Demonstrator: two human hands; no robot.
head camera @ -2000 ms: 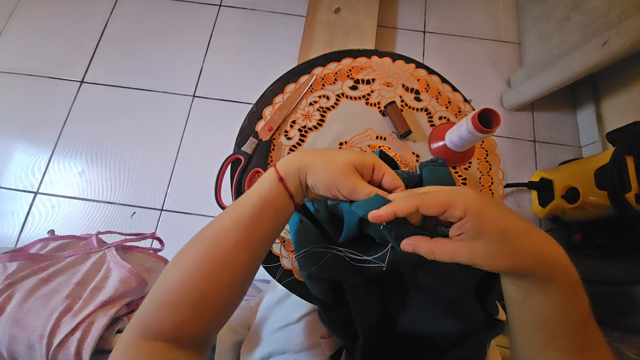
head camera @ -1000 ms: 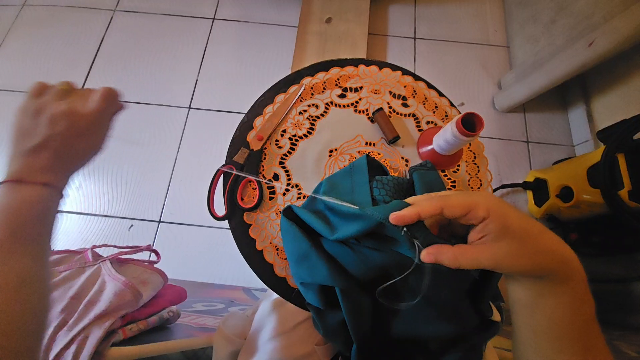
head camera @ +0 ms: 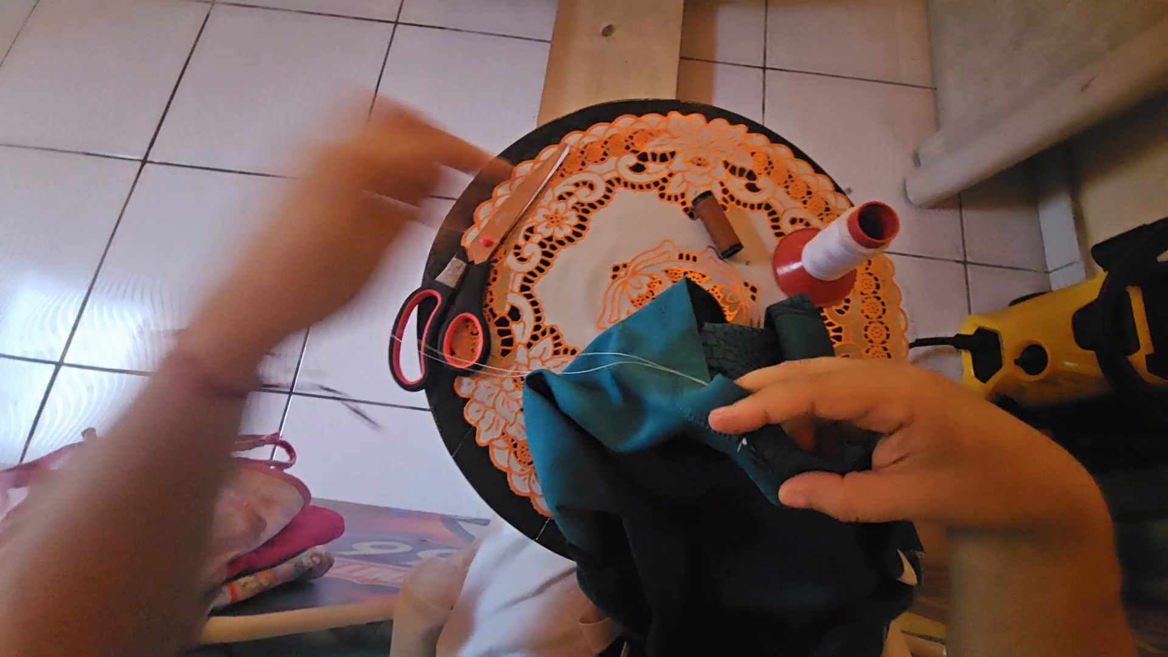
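Observation:
My right hand (head camera: 876, 438) pinches the edge of a dark teal cloth garment (head camera: 620, 392) that hangs over the near side of a round table. White thread (head camera: 584, 363) runs from the cloth toward the left. My left hand (head camera: 365, 192) is blurred in the air left of the table; whether it holds a needle or thread cannot be seen. Scissors (head camera: 465, 301) with black and red handles lie at the table's left. A small brown thread spool (head camera: 717, 224) lies on the orange and white doily (head camera: 547, 219). A white thread cone (head camera: 835, 251) with a red base is beside it.
A wooden board (head camera: 611, 64) extends beyond the table (head camera: 447, 401). At the right are a yellow machine (head camera: 1031, 356) with a black cable and a pale rail (head camera: 1031, 119). Folded pink clothes (head camera: 265, 511) lie at lower left, near my left forearm. Tiled floor surrounds the table.
My left hand has left the cloth, where it was two seconds ago, and gone out to the far left. Since one second ago it has come back rightward. My right hand stays on the cloth.

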